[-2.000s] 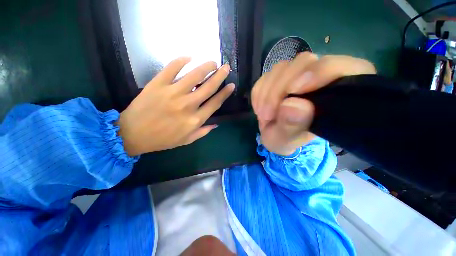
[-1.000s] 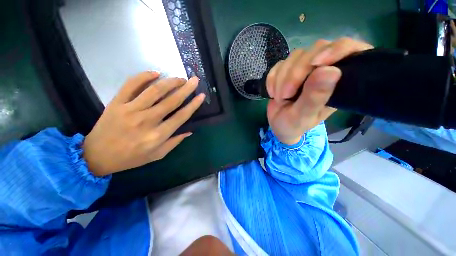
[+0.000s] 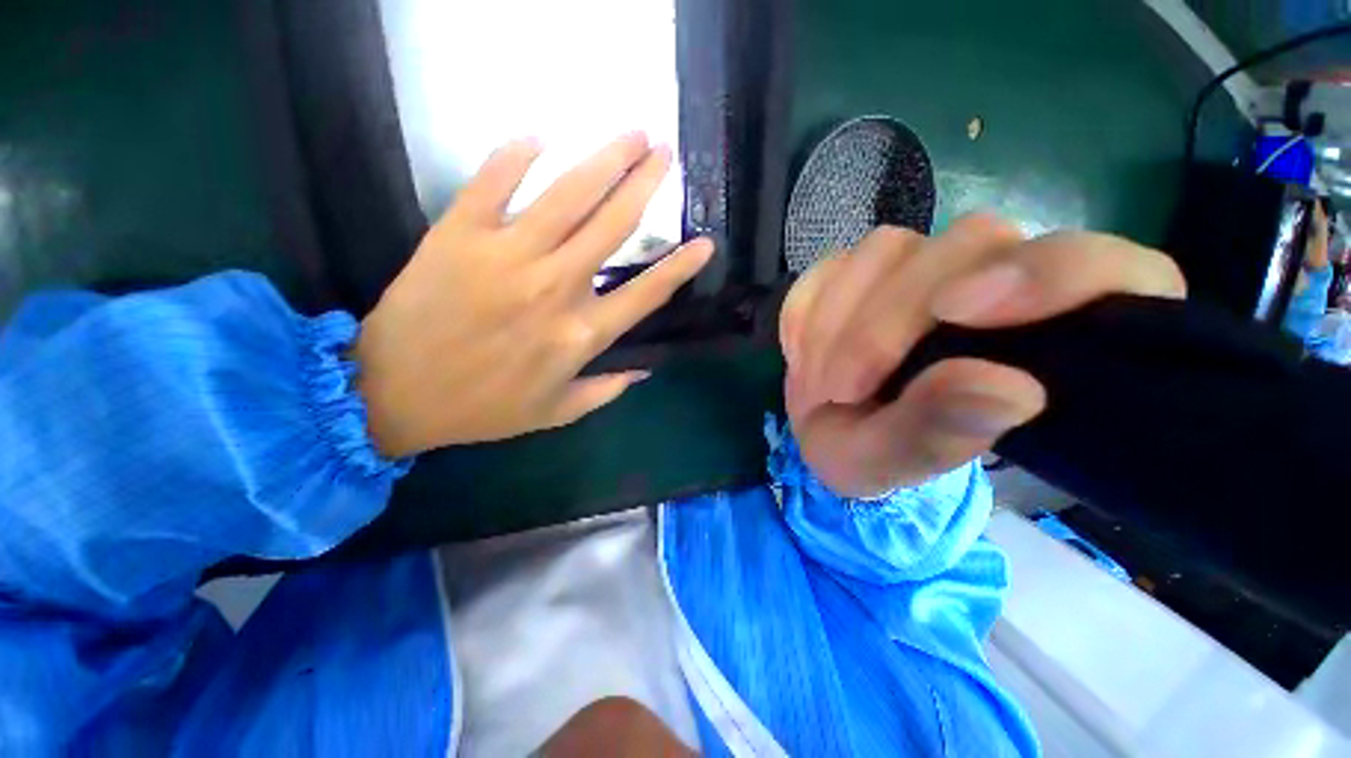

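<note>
A bright silver-white device unit (image 3: 534, 74) lies in a black frame (image 3: 329, 133) on the dark green bench. My left hand (image 3: 511, 319) rests flat over the unit's near end, fingers spread, holding nothing. My right hand (image 3: 911, 348) grips a thick black electric screwdriver (image 3: 1171, 422), whose body runs off to the right. Its tip is hidden. A round screw dish (image 3: 862, 190), a grey grid with a darker right side, lies right of the frame, just beyond my right hand, which overlaps its near edge.
A black device (image 3: 1256, 237) stands at the far right, with a cable curving above it. A person's hand and blue sleeve show at the right edge. A white surface (image 3: 1156, 637) lies at the lower right. A small tan speck is on the bench beyond the dish.
Since one second ago, the view has shifted, and the unit and dish sit further right. My right hand with the screwdriver is off the dish's lower right area and nearer me. My left hand stays at the unit.
</note>
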